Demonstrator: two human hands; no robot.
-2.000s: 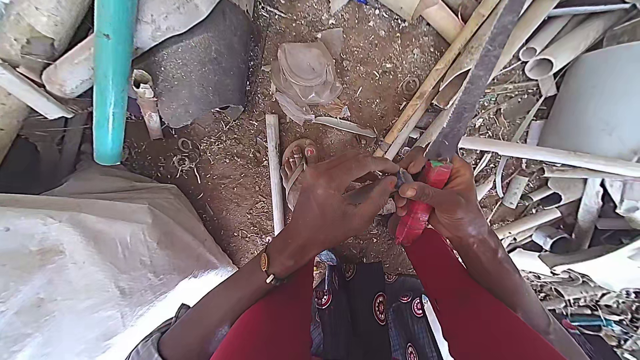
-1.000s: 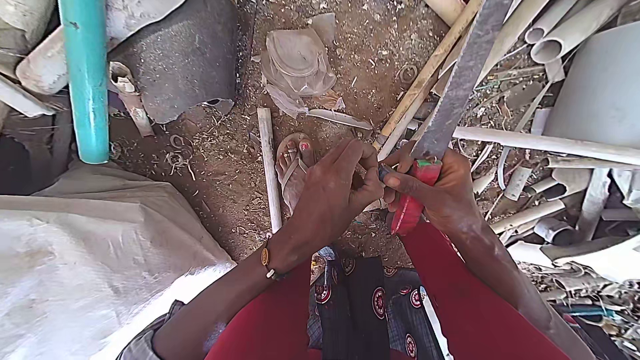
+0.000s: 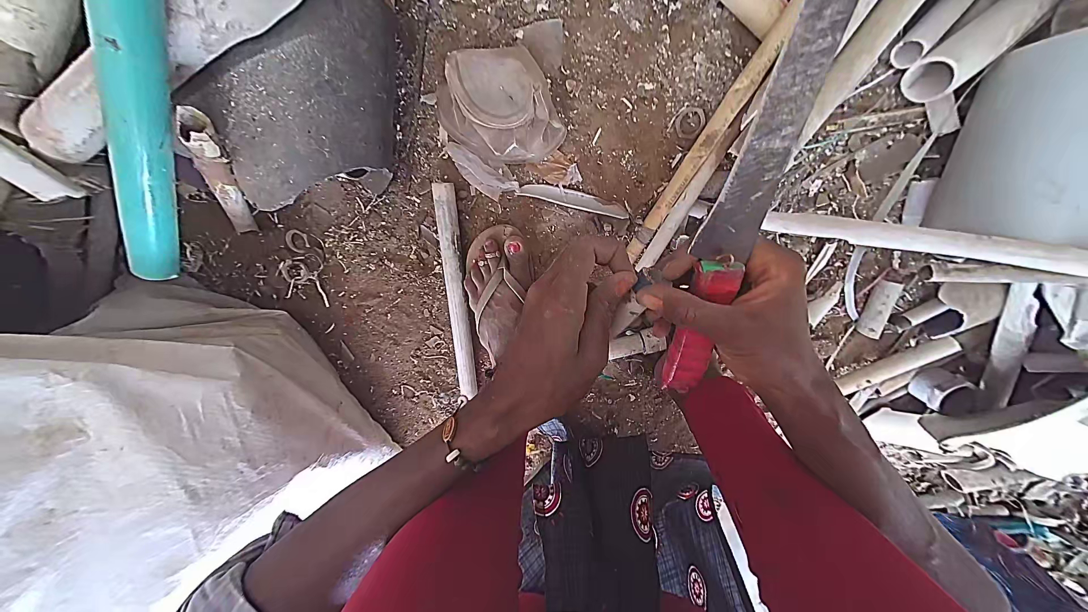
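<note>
My right hand [image 3: 748, 314] is closed around the red-wrapped handle [image 3: 693, 353] of a long saw-like blade [image 3: 769, 136], which points up and away. Between the thumb and fingertips of both hands is a small dark blue piece [image 3: 642, 283], mostly covered by the fingers; what it is cannot be told. My left hand [image 3: 565, 319] pinches this piece from the left, its fingertips nearly meeting my right thumb. Just left of the handle, below the hands, lies the end of a pale pipe [image 3: 637, 344].
A sandalled foot [image 3: 497, 289] stands beside a thin pale pipe [image 3: 455, 289]. Plastic pipes and offcuts [image 3: 935, 331] are piled at the right near a grey drum-like surface [image 3: 1020, 153]. At the left are a turquoise pipe [image 3: 132, 144], a dark curved sheet [image 3: 297, 102] and pale sheeting [image 3: 170, 425].
Both hands stay together at the small dark piece, and the blade remains in my right hand. My left fingers have shifted slightly around the piece.
</note>
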